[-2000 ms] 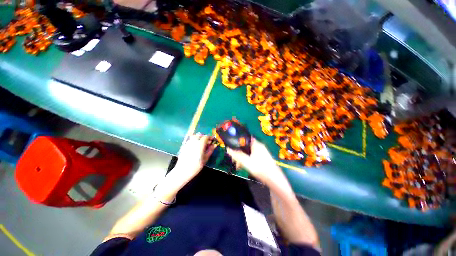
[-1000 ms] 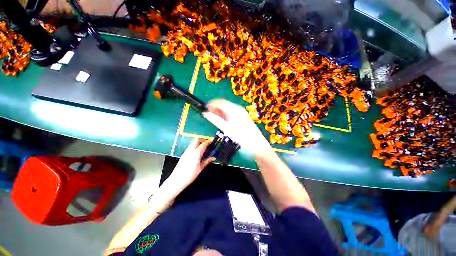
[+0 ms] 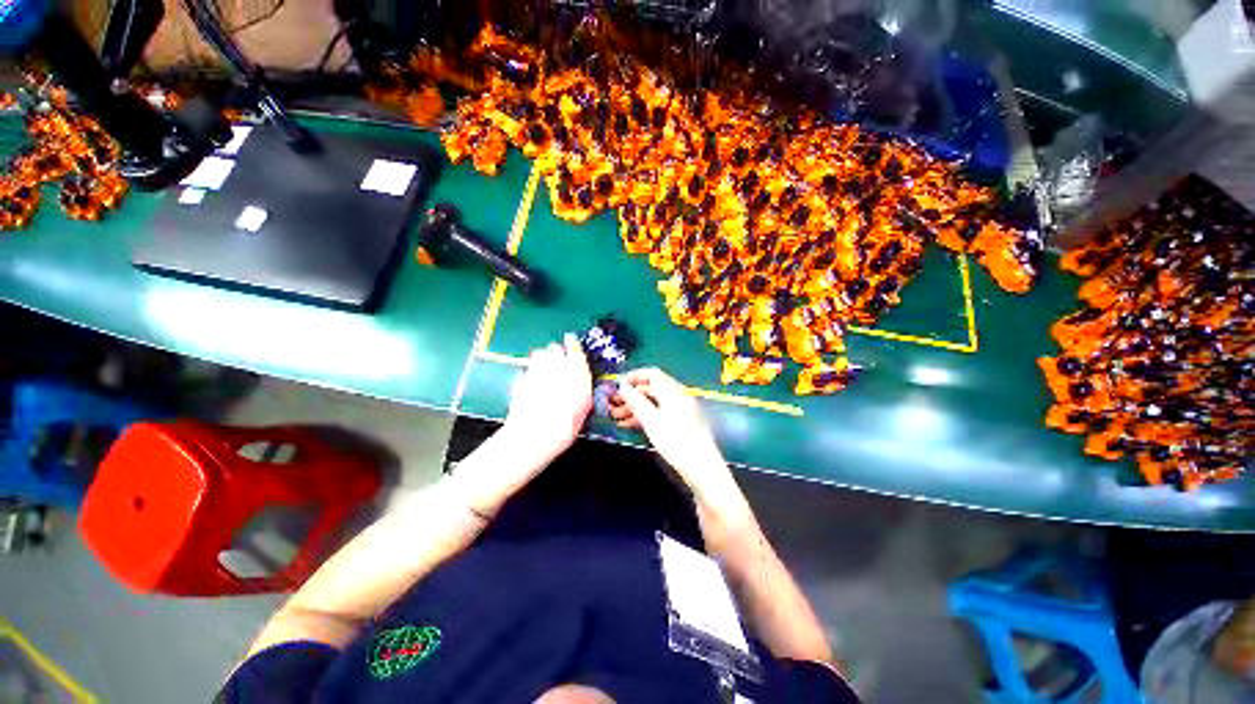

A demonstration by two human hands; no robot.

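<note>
A bundle of thin black parts with small white labels [image 3: 606, 344] is at the bench's front edge, between my hands. My left hand [image 3: 553, 395] is closed around the bundle from the left. My right hand [image 3: 658, 409] is at the bundle's lower right side, fingertips pinched at its near end; a small purplish thing shows between the hands and I cannot tell what it is. The black barcode scanner [image 3: 478, 253] with an orange edge lies on the bench, beyond my hands to the left, across the yellow tape line.
A large heap of orange-and-black parts [image 3: 771, 220] lies behind, another heap [image 3: 1156, 358] at right. A closed black laptop [image 3: 296, 220] lies at left, near a black stand [image 3: 152, 145]. A red stool [image 3: 145, 506] and a blue stool [image 3: 1046, 612] stand below the green bench [image 3: 908, 413].
My right hand has let go of the scanner, which now lies on the bench, and has come down to the bundle. My left hand still holds the bundle, now more upright.
</note>
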